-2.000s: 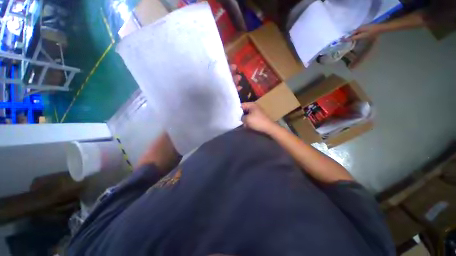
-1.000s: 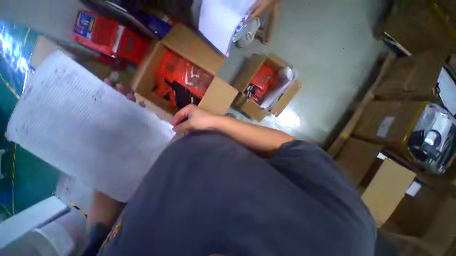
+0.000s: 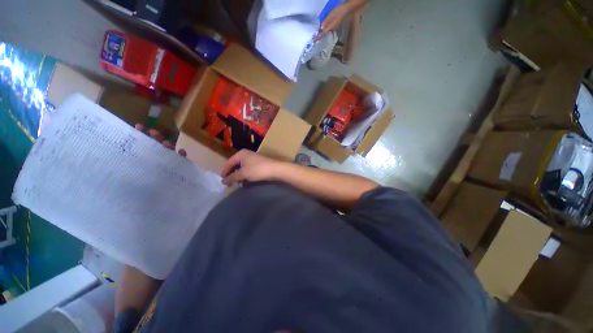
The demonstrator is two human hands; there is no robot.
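Observation:
A white paper sheet (image 3: 117, 185) with dense printed rows lies tilted across the left of the view, in front of my dark shirt. My right hand (image 3: 242, 168) pinches its right corner between thumb and fingers. My left hand (image 3: 160, 138) is mostly hidden under the sheet. Only its fingertips show along the far edge, and my left forearm comes out below the near edge.
Beyond the sheet stand an open carton (image 3: 188, 104) with red packs and dark items, and a smaller open carton (image 3: 383, 127). A red box (image 3: 133, 60) lies left. Another person's hand (image 3: 338, 16) holds papers ahead. Brown cartons (image 3: 491, 156) stand right.
The view has swung right since the earliest frame, so the cartons on the right show more. The sheet has turned so its printed rows face me. Both hands still hold it.

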